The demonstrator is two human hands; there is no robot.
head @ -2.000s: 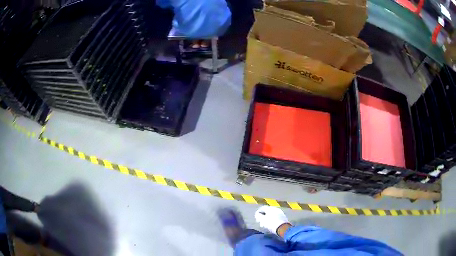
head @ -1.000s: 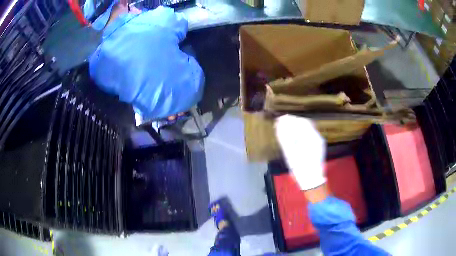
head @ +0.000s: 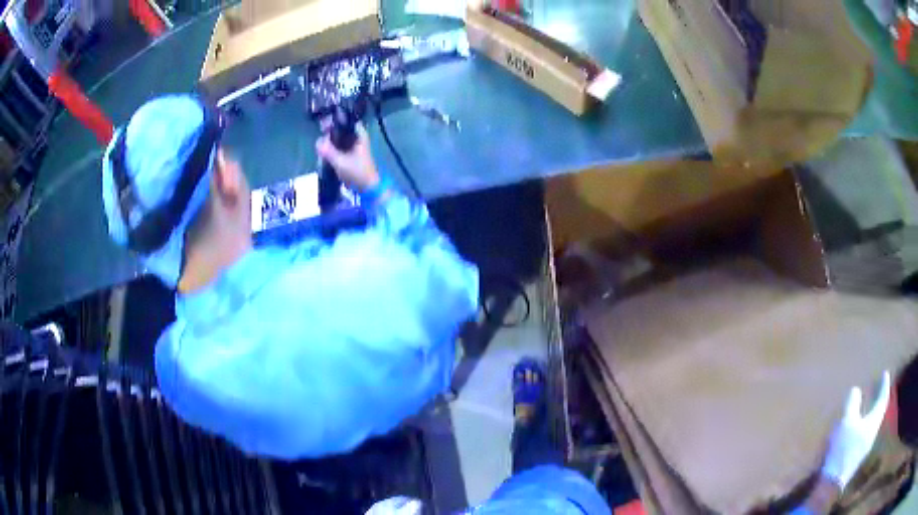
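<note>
A large open brown carton (head: 745,352) stands on the floor at the right, with a broad cardboard flap or sheet over its near part. Its inside is dark and its contents are unclear. My right hand (head: 856,438), in a white glove, is at the right edge of this cardboard with fingers spread. The hand appears to hold nothing; whether it touches the cardboard is unclear. My left hand (head: 395,506), also white-gloved, is mostly cut off by the bottom edge, so its fingers cannot be made out.
A person in a blue smock (head: 312,342) sits at the left, holding a black electric screwdriver (head: 343,129) over a green workbench (head: 523,146). A screw tray (head: 352,80), a fan panel (head: 286,204), a narrow carton (head: 528,60) and other cartons are on it. Black stacking trays (head: 131,433) stand lower left.
The view has moved forward to the bench and the seated person. My right hand has moved right, to the cardboard's edge, with its fingers now spread. Part of my left glove has appeared at the bottom.
</note>
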